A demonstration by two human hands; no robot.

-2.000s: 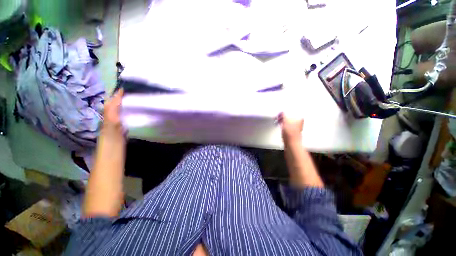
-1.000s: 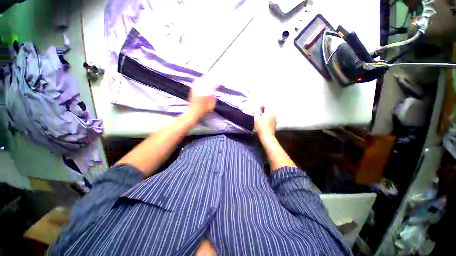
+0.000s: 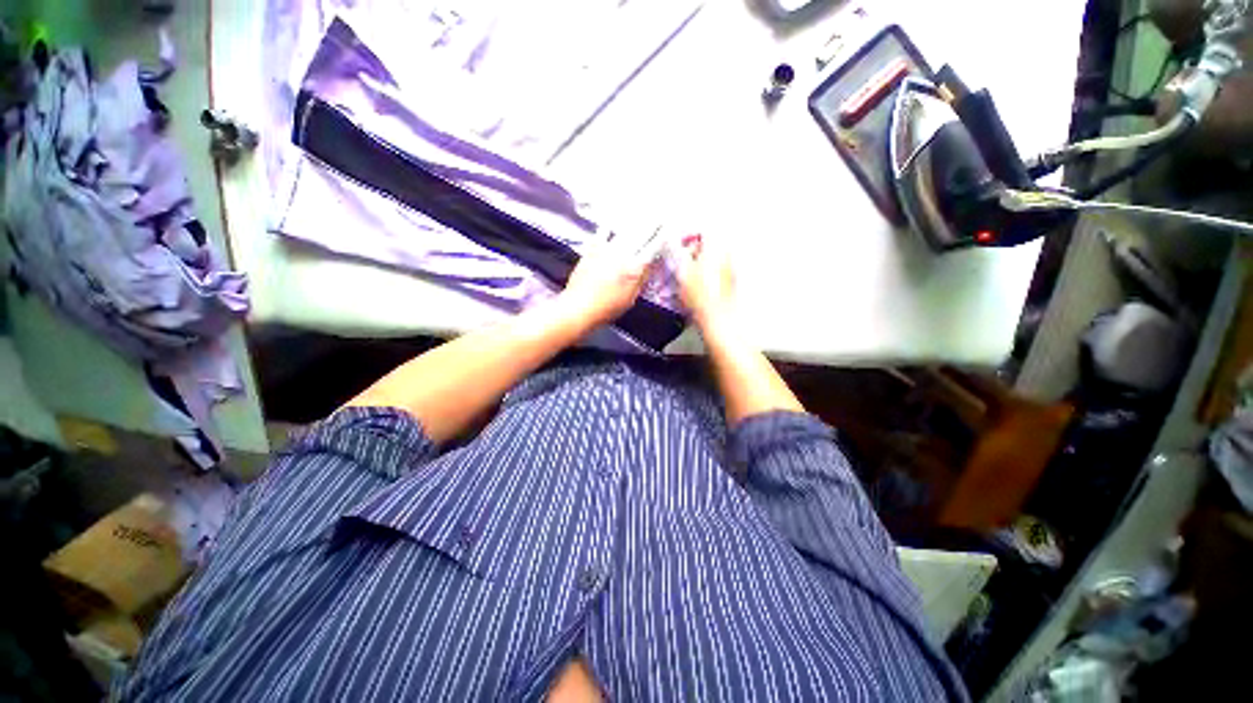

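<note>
A lilac garment panel (image 3: 399,121) with a long dark band (image 3: 426,195) lies slantwise on the white table, from upper left down to the front edge. My left hand (image 3: 605,279) is on the band near its lower right end, holding the cloth. My right hand (image 3: 704,286) is close beside it, with a bit of lilac cloth between its fingers and my left hand. The band's dark end shows below my hands at the table edge. Part of the band is hidden under my left hand.
A steam iron (image 3: 955,172) stands on a dark-rimmed iron rest (image 3: 855,127) at the right, its hose (image 3: 1134,143) running right. A small metal cylinder (image 3: 779,80) is left of the rest. A lilac pile (image 3: 117,227) lies at far left. A cardboard box (image 3: 121,556) is lower left.
The panel, first along the front edge, was turned slantwise with its dark band showing. Since then, my left hand has moved right along the band, close to my right hand, which has moved up slightly.
</note>
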